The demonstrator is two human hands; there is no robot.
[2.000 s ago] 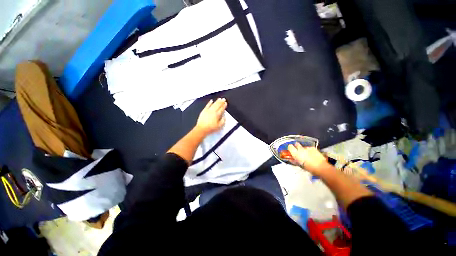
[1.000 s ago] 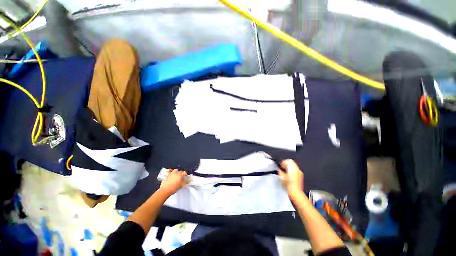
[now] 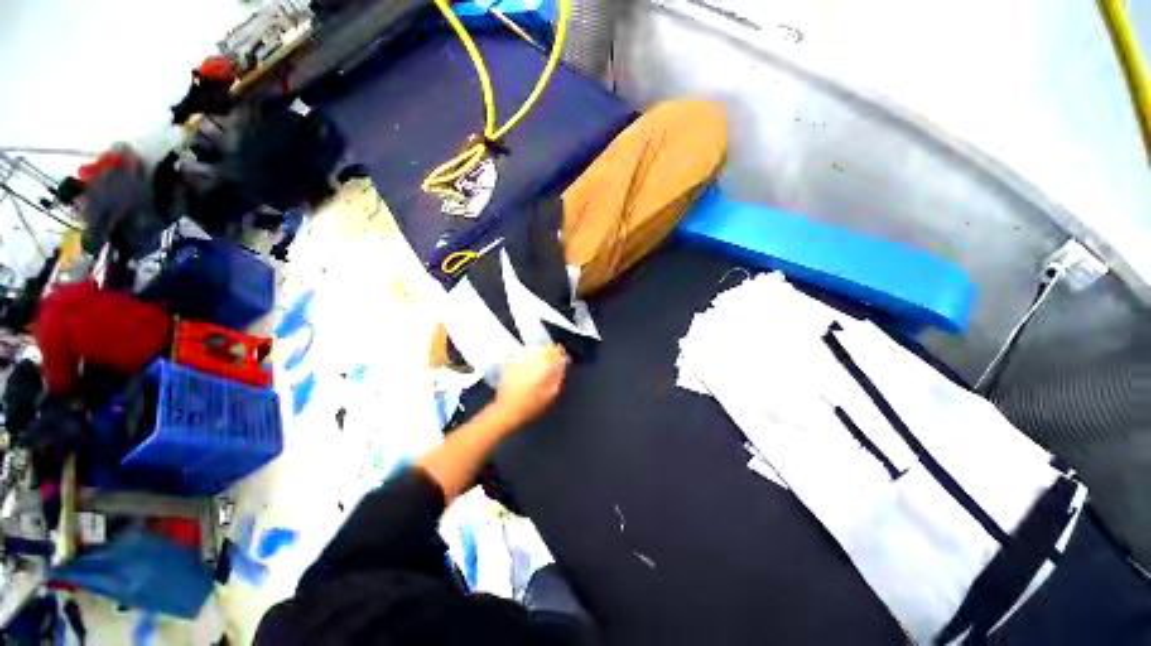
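My left hand (image 3: 533, 382) reaches to the left edge of the dark padded table, its fingers closed on the white edge of a garment panel. That panel meets the black-and-white panels (image 3: 485, 324) draped beside the brown padded form (image 3: 646, 189); where one ends and the other begins is unclear. My right hand is not in view. A stack of white panels with black bands (image 3: 808, 401) lies on the dark cloth cover (image 3: 631, 442) at the right. The iron I used is not in view.
A bright blue bar (image 3: 833, 261) lies along the back edge by the wall. A second iron (image 3: 470, 189) with a yellow cord rests on the neighbouring table (image 3: 417, 114). Blue crates (image 3: 208, 427) and a red crate (image 3: 221, 353) stand on the scrap-littered floor at the left.
The view has turned left. The iron was let go on the table's right side, then both hands took the front panel. That panel has left the table front; my left hand is now at the draped pile.
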